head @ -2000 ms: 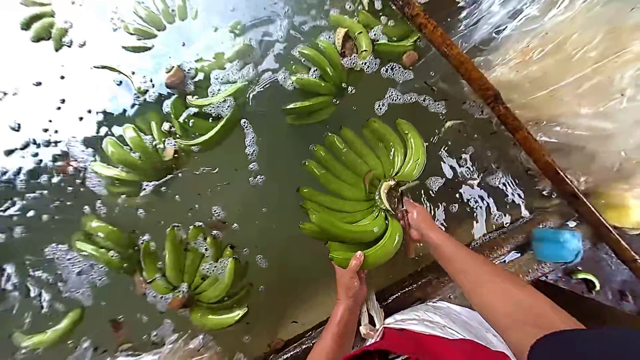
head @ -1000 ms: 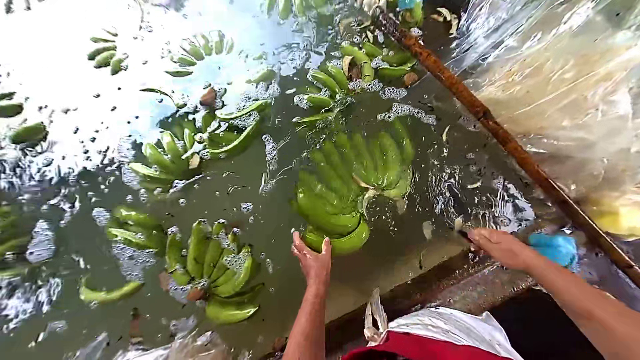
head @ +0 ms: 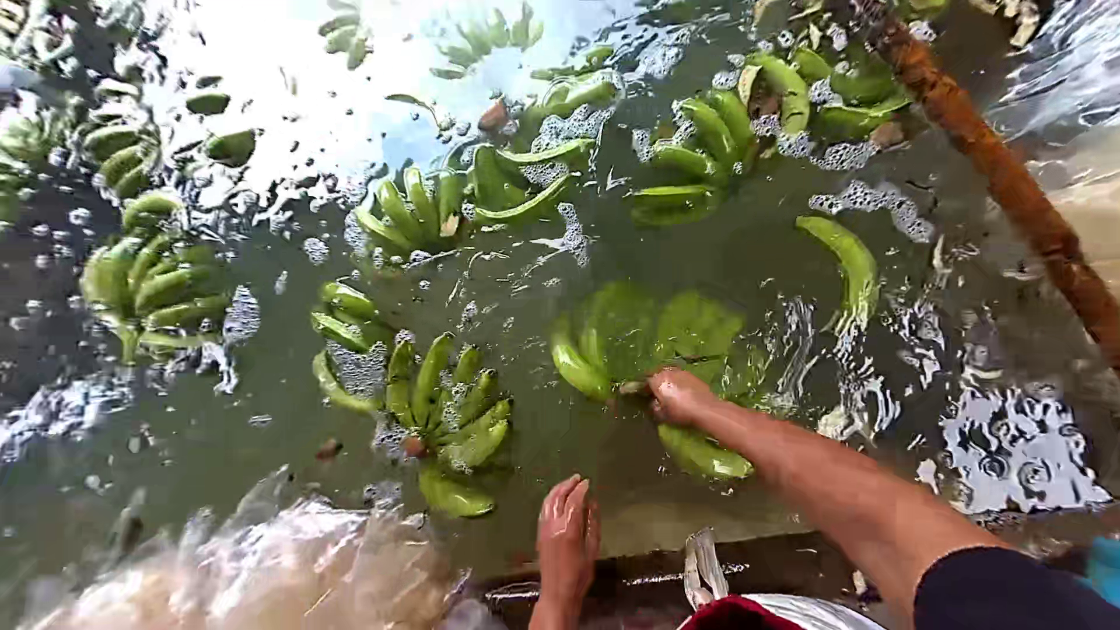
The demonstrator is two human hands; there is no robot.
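Note:
In the head view, my right hand (head: 682, 396) is at the water surface, closed on a small tool, seemingly a knife (head: 632, 386), whose blade is hard to make out. It is over a hand of green bananas (head: 617, 328), partly sunk and blurred by the water. A separate green banana (head: 704, 452) floats just below my right wrist. My left hand (head: 567, 525) is above the water near the tank's edge, fingers together and pointing forward, holding nothing visible. To its upper left floats another green banana cluster (head: 446, 402).
More green banana clusters float at the left (head: 162, 284) and top (head: 700, 153). A single banana (head: 849, 258) drifts at the right. A rusty-brown pole (head: 1006, 175) crosses the upper right. Clear plastic sheeting (head: 289, 569) lies lower left. The tank's edge (head: 639, 573) runs along the bottom.
Two seconds ago both hands held the banana cluster; now it is partly sunk. My left hand has let go and drawn back. My right hand moved away from the cluster, then back over it.

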